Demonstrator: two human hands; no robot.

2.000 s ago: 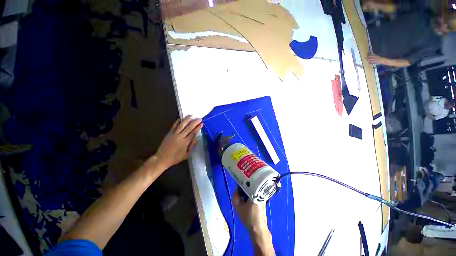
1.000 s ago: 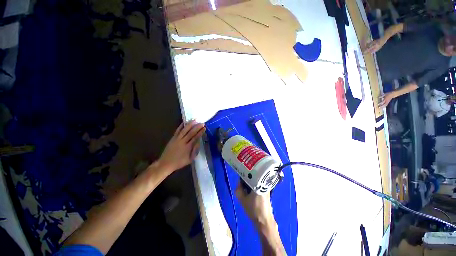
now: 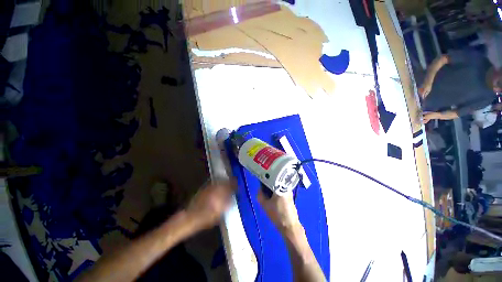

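Observation:
The blue fabric lay (image 3: 308, 231) lies on the white table, with thin pale lines on top. My right hand (image 3: 279, 209) is shut on the handle of the electric cutter (image 3: 264, 162), whose head is at the lay's upper left corner. A narrow cloth weight (image 3: 287, 147) lies on the lay, partly behind the cutter. My left hand (image 3: 212, 204) is blurred at the table's near edge, left of the lay; its fingers and any hold cannot be made out. A small pale round shape (image 3: 223, 135) shows beside the cutter head.
The power cord (image 3: 358, 175) runs right from the cutter. Tan sheets (image 3: 297, 44), a curved blue piece (image 3: 336, 61), a red piece (image 3: 372, 112) and black pieces (image 3: 386, 120) lie farther off. Shears (image 3: 367, 270) show at bottom. A person (image 3: 462, 82) stands across the table.
The cutter and my right hand have moved up and left to the lay's corner. My left hand has left that corner and moved down along the table edge.

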